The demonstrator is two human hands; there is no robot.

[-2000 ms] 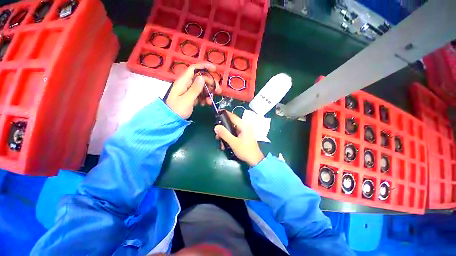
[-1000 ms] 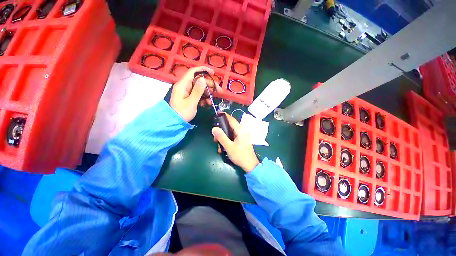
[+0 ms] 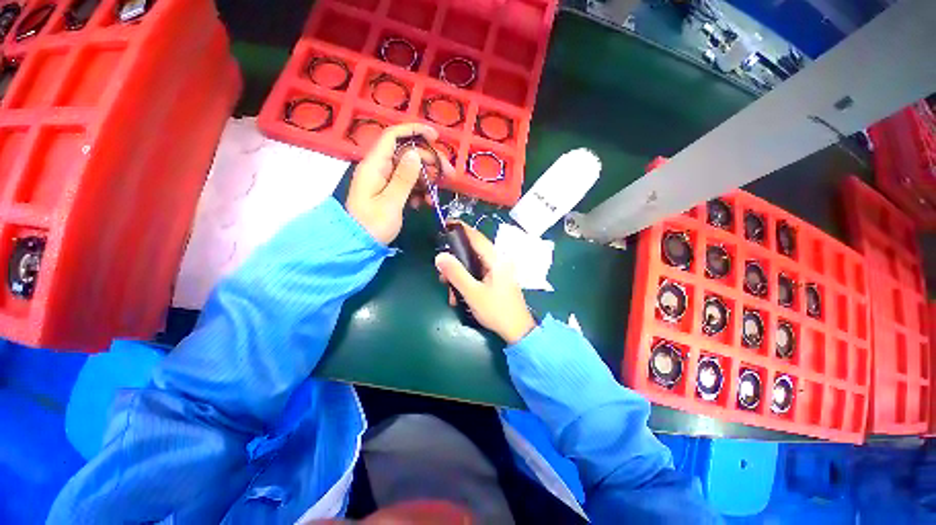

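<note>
My left hand (image 3: pixel 386 185) holds a thin dark ring (image 3: pixel 417 145) in its fingers, over the near edge of the centre red foam tray (image 3: pixel 495 193). My right hand (image 3: pixel 493 287) grips the thick black handle of a screwdriver (image 3: pixel 461 249). Its long thin shaft points up and left, and its tip is at the ring, where fingers partly hide the contact. Open rings lie in pockets of the centre tray. A tiny shiny cluster (image 3: pixel 459 208) sits just beyond the handle.
A white bottle (image 3: pixel 555 191) and crumpled white wipe (image 3: pixel 525 256) lie right of my right hand. A grey metal arm (image 3: pixel 739 133) crosses the right side. A red tray (image 3: pixel 833 359) with round units is at right. Stacked red trays (image 3: pixel 144 185) and white paper (image 3: pixel 257 210) are at left.
The view has shifted slightly. Both hands keep nearly the same pose, with the ring and the screwdriver still held.
</note>
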